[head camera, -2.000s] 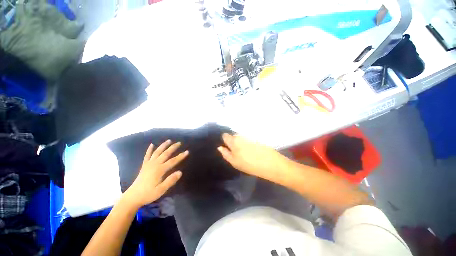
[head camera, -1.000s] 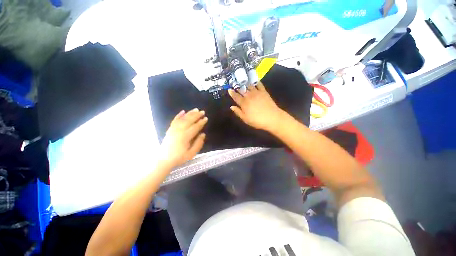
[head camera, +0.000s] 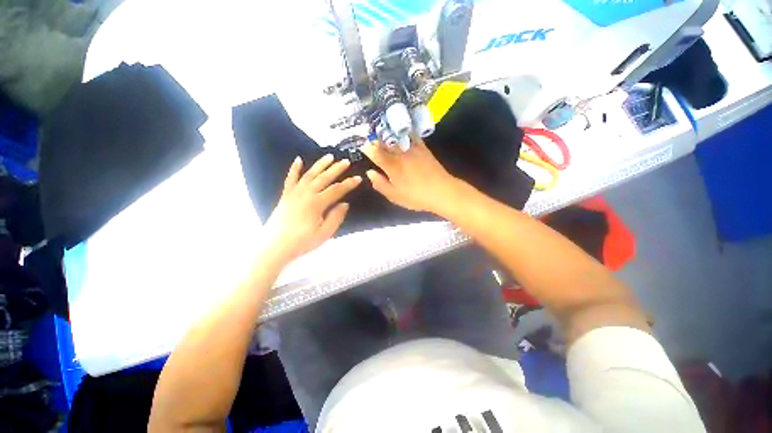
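Note:
A black garment panel (head camera: 482, 144) lies flat on the white table, passing under the needle area (head camera: 394, 118) of the sewing machine (head camera: 542, 72). My left hand (head camera: 313, 211) lies flat on the panel's left part, fingers spread, just left of the needle area. My right hand (head camera: 410, 176) rests on the panel right at the presser foot, its fingertips partly hidden by the machine head. Neither hand grips the panel; both press on it from above. A yellow piece (head camera: 447, 100) sits beside the needle area.
A stack of black cut panels (head camera: 118, 152) lies at the table's left. Scissors (head camera: 546, 156) with red and yellow handles lie right of the panel. A black cloth bundle (head camera: 696, 74) is behind the machine's right end. A red bin (head camera: 618, 241) stands below the ruler-marked table edge (head camera: 372, 275).
The panel has moved from the table's front edge up under the needle. Both hands moved up with it. Lately it shifted slightly, and my left hand came nearer the needle area.

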